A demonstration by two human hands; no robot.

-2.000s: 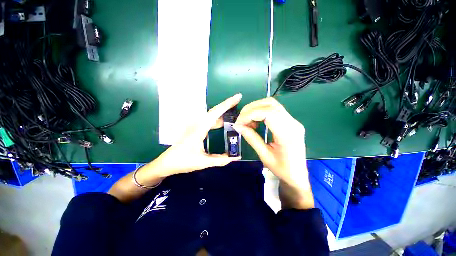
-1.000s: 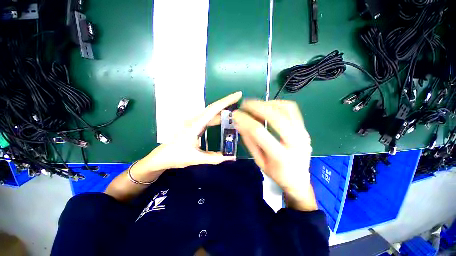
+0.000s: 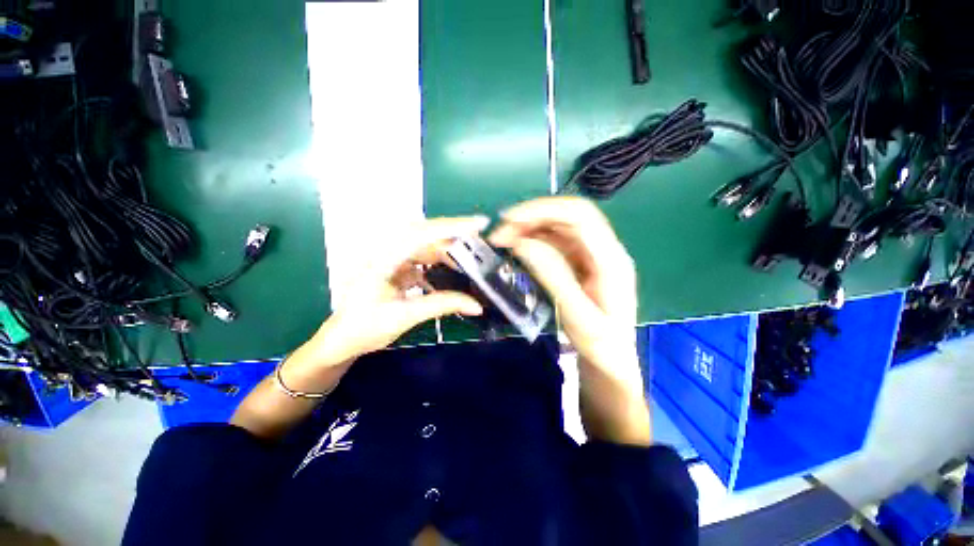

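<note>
A connector module with a silver-grey faceplate and black body is held at the bench's front edge, its plate tilted from upper left to lower right. My left hand grips the black body from the left. My right hand is at the module's upper right, fingertips at the plate's upper end; whether they pinch something is too blurred to tell. A tied black cable bundle lies to the right, its near end running towards my hands. A long white sheet lies flat to the left.
Black cable assemblies are heaped at left and right. More faceplate modules lie at the upper left. A slim black tool lies at the top. Blue bins stand below the bench edge, with black parts inside.
The module has turned from upright to slanted in my hands, and its body now shows at the left. My right hand has come back against the plate. The whole view has shifted slightly.
</note>
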